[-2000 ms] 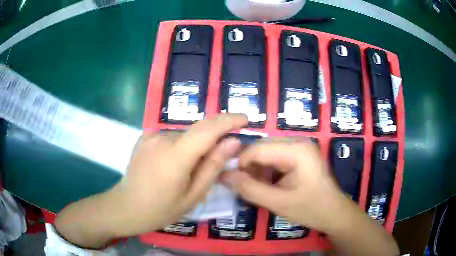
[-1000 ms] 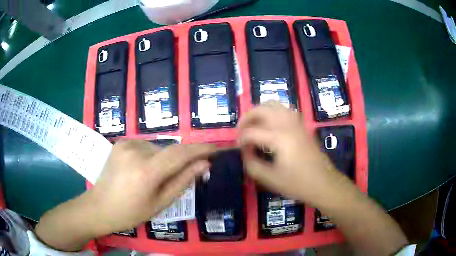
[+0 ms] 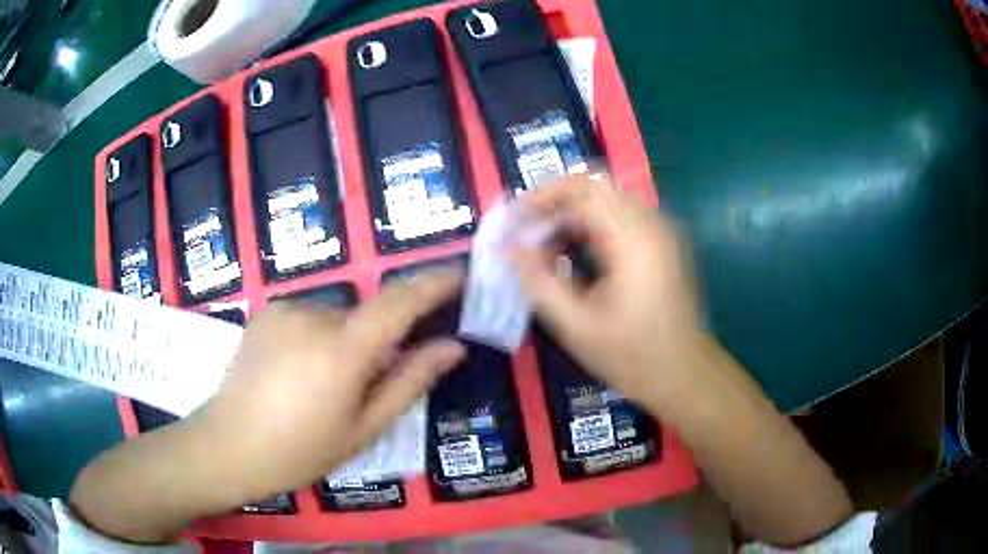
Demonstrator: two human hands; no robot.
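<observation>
A red foam phone tray (image 3: 677, 476) holds black mobile phones (image 3: 406, 141) with their backs off, in two rows. My left hand (image 3: 314, 379) is over the lower row with a long printed label strip (image 3: 119, 335) running under it; the strip's other end shows below the palm. My right hand (image 3: 618, 281) is blurred, over the tray's right part, its fingers closed on a small white printed paper (image 3: 498, 281). The left fingertips are near or at this paper's left edge; I cannot tell if they touch it. My hands hide parts of the lower phones.
A white label roll (image 3: 228, 33) with a brown core lies at the back left, beside a dark slim stick, partly hidden. A white slip (image 3: 581, 67) sticks out beside the upper right phone. The glossy green worktop (image 3: 823, 206) surrounds the tray, with a pale curved line at the left.
The view has shifted, so the tray sits further left and tilted. A white printed paper now shows clearly in my right fingers. More of the lower middle phones' label areas shows.
</observation>
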